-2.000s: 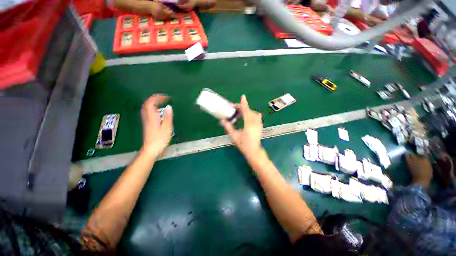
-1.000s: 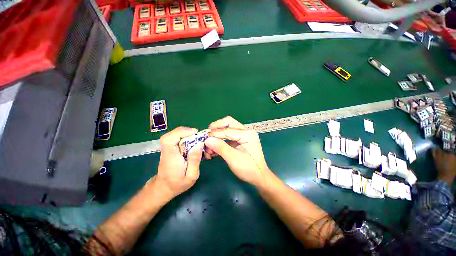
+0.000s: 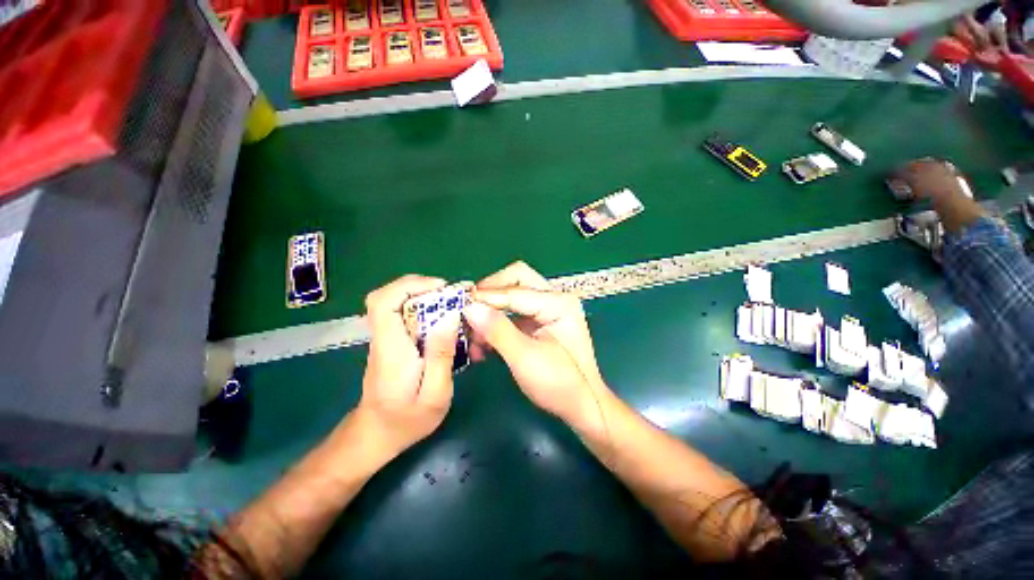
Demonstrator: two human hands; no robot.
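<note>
A phone assembly [image 3: 441, 304] is held in front of me, over the near belt rail, with its white, blue-spotted keypad end up. My left hand [image 3: 410, 351] grips it, the thumb lying over its face. My right hand [image 3: 531, 338] has its thumb and fingertips at the right upper edge of the keypad end. The fingers hide much of the lower part, where a dark area shows. Whether my right fingers pinch a small part cannot be told.
A phone with dark screen [image 3: 306, 270] lies on the green belt at left, another [image 3: 608, 212] at centre. A yellow-and-black handset [image 3: 736, 156] lies farther right. White parts in rows [image 3: 790, 329] stand at right. A neighbour's hand [image 3: 932, 181] reaches over the belt. A grey machine [image 3: 125, 306] stands left.
Both hands stay together on the phone, which is turned more upright than a second ago. The belt phones have shifted left, one passing from view. A neighbour's arm has reached in; another phone lies there.
</note>
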